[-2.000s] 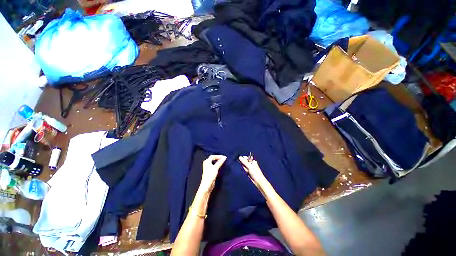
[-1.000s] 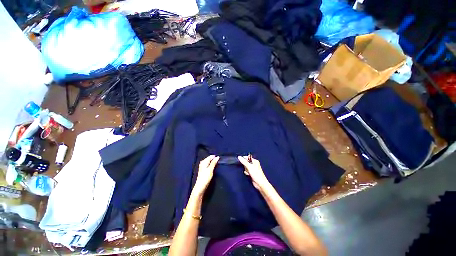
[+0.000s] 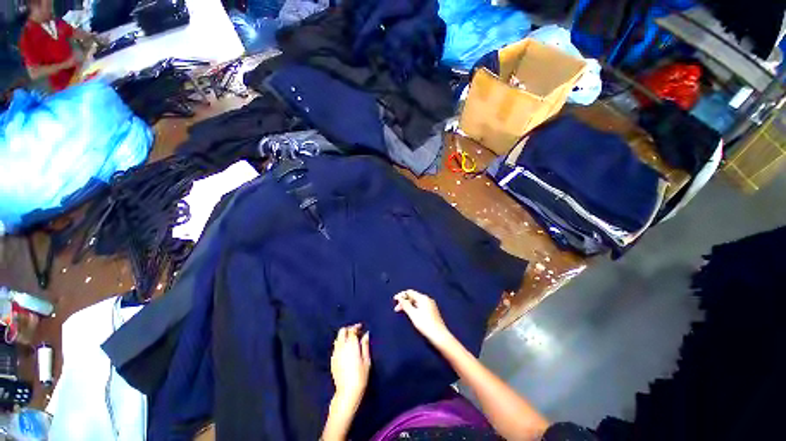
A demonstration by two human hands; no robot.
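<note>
A navy jacket lies flat on top of other dark jackets on the table, its hanger hook and neck at the top and its sleeves spread to the left. My left hand is over the lower front of the jacket, fingertips together near a small dark thing, too small to name. My right hand is a little higher and to the right, thumb and fingers near each other over the jacket. I cannot tell whether either hand holds cloth or a tool.
Scissors with orange-yellow handles lie by an open carton. Folded navy garments are at the right edge. Black hangers, a blue plastic bag and pale folded cloth are left. A person in red is at the far left.
The view has swung to the right. My hands have moved apart from the edge they held level between them; my left hand is now lower than my right.
</note>
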